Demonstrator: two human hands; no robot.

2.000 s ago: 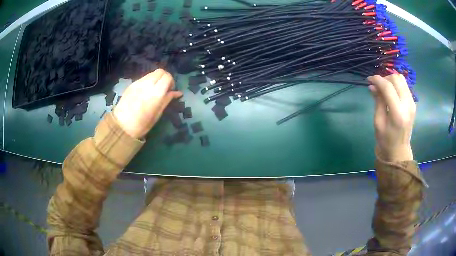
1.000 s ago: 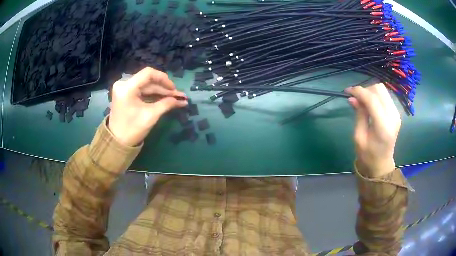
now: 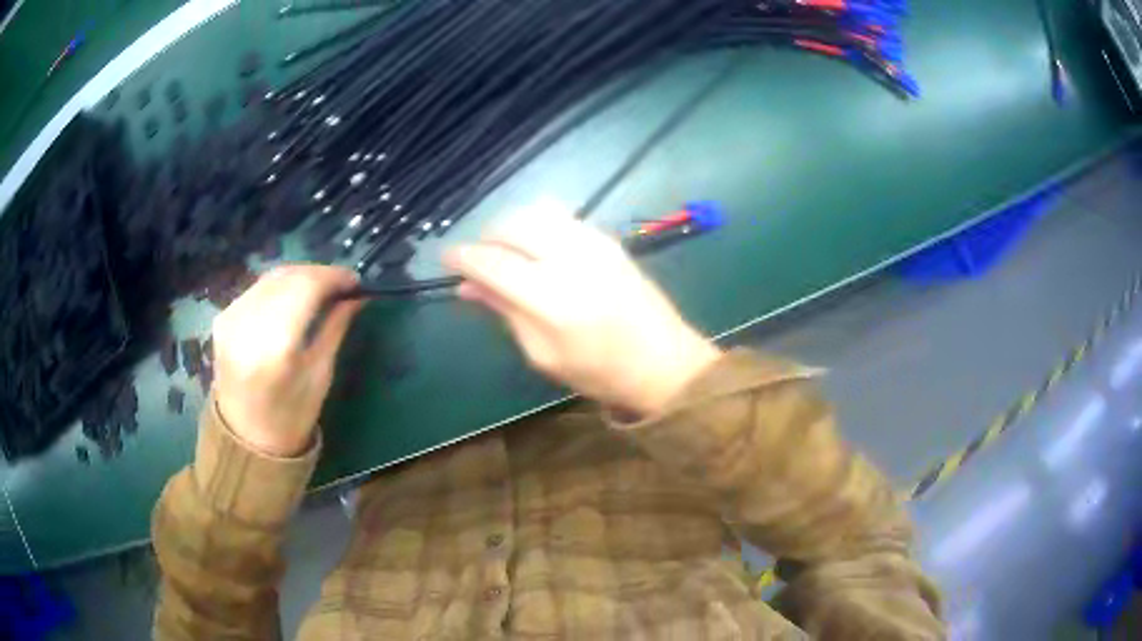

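Observation:
My left hand (image 3: 278,348) is closed on the left end of a black cable lead (image 3: 420,288), at the lower left of the bundle. My right hand (image 3: 589,307) grips the same lead a short way to the right. The lead's red and blue end shows beyond my right hand. Whether a black square is between my left fingers is hidden. The cable bundle (image 3: 501,94) lies behind my hands, pale tips at left, red and blue ends at right. Black square pieces (image 3: 200,200) lie heaped to the left.
A black parts tray (image 3: 56,301) full of squares stands at the far left. A lone black strip (image 3: 658,138) lies below the bundle. A white strip (image 3: 113,85) crosses the green bench at upper left. Separate leads lie beyond it and at upper right.
The view has turned and shifted. My right hand has come leftward with the lead and is now close to my left hand. My left hand has taken hold of the lead's left end.

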